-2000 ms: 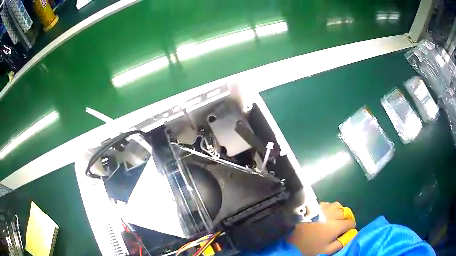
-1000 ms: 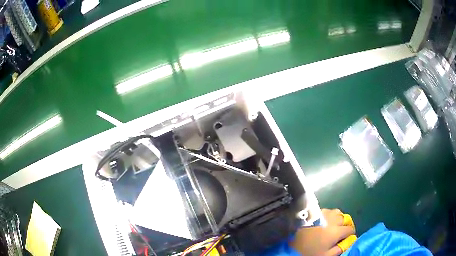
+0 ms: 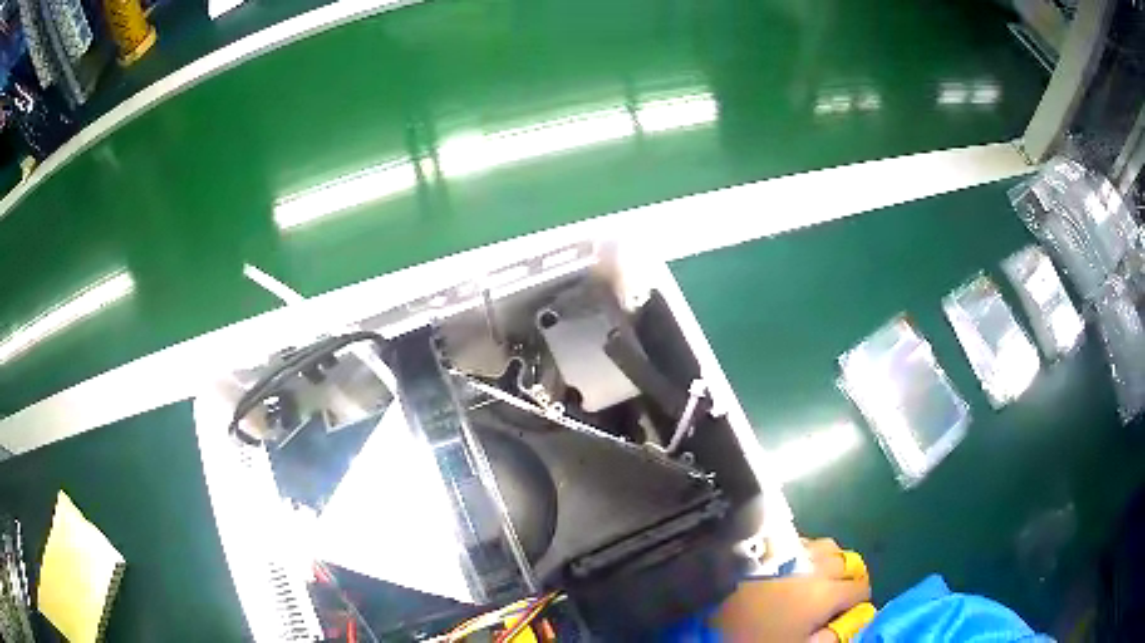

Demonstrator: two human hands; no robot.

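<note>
A white projector housing (image 3: 239, 534) lies open, slightly turned, in front of me. Inside are a bright white triangular mirror face (image 3: 402, 509), black compartments, clear strips across the middle, a black cable loop at the upper left and coloured wires at the bottom. A hand (image 3: 797, 603) with yellow finger cots, apparently my left hand, is at the housing's lower right corner, cut off by the bottom edge. Its fingertips point right, towards a blue sleeve. Whether it holds anything cannot be told. My right hand is not seen; only that blue sleeve shows at the lower right.
Three flat stacks of clear bagged sheets (image 3: 904, 399) lie right of the housing, with crumpled clear plastic (image 3: 1086, 220) beyond. A pale yellow pad (image 3: 78, 572) lies at the left. A pale rail (image 3: 854, 191) runs behind the housing, before a glossy green strip (image 3: 565, 75).
The whole view has shifted slightly. The hand stays at the housing's lower right corner. The thin white piece inside the housing's right side now looks more bent.
</note>
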